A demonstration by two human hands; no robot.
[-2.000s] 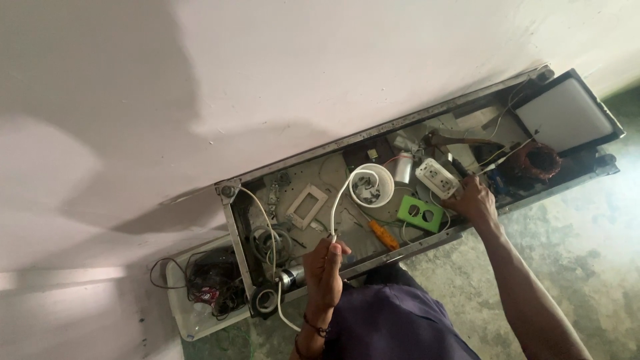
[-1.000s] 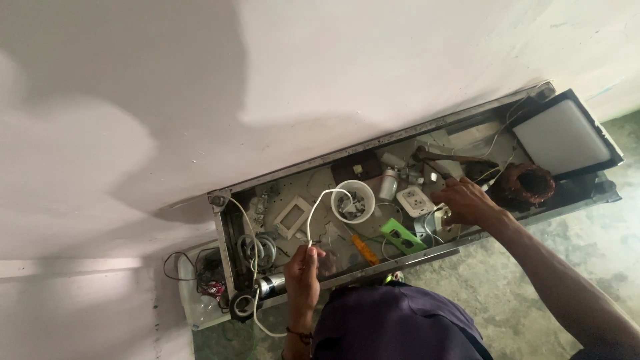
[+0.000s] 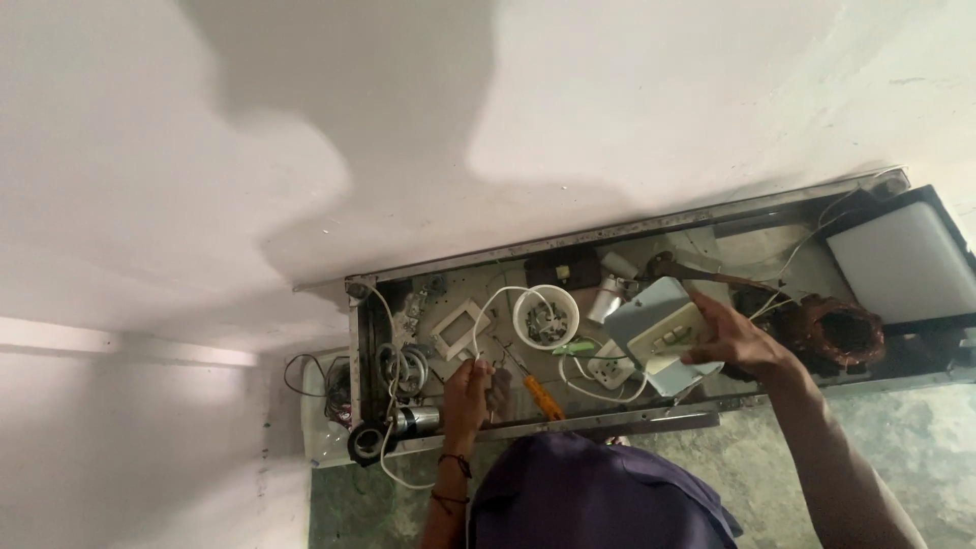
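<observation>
My left hand [image 3: 467,396] pinches a white cable [image 3: 488,301], which arches up from the fingers and over into a white plastic tub [image 3: 546,317] of small fasteners or clips. To the right, my right hand [image 3: 728,335] grips a cream switch plate with several switches [image 3: 665,338], mounted on a grey-blue box [image 3: 633,309]. Below and left of that box lies a white socket outlet [image 3: 610,371], partly covered by it. Between my hands an orange-handled screwdriver [image 3: 543,395] rests on the glass, and a green piece [image 3: 573,347] shows under the tub's edge.
Around them, the metal-framed glass surface [image 3: 610,229] against the wall holds an empty cream frame [image 3: 460,329], a dark box [image 3: 564,271], a hammer [image 3: 701,273], a copper-coloured coil [image 3: 842,329] and a white panel [image 3: 903,263]. Tape [image 3: 368,442] sits at the near left corner; a container of wires [image 3: 324,412] stands beyond.
The switch plate and grey-blue box are now raised in my right hand, covering part of the socket outlet area. My left hand still holds the white cable. The view has shifted.
</observation>
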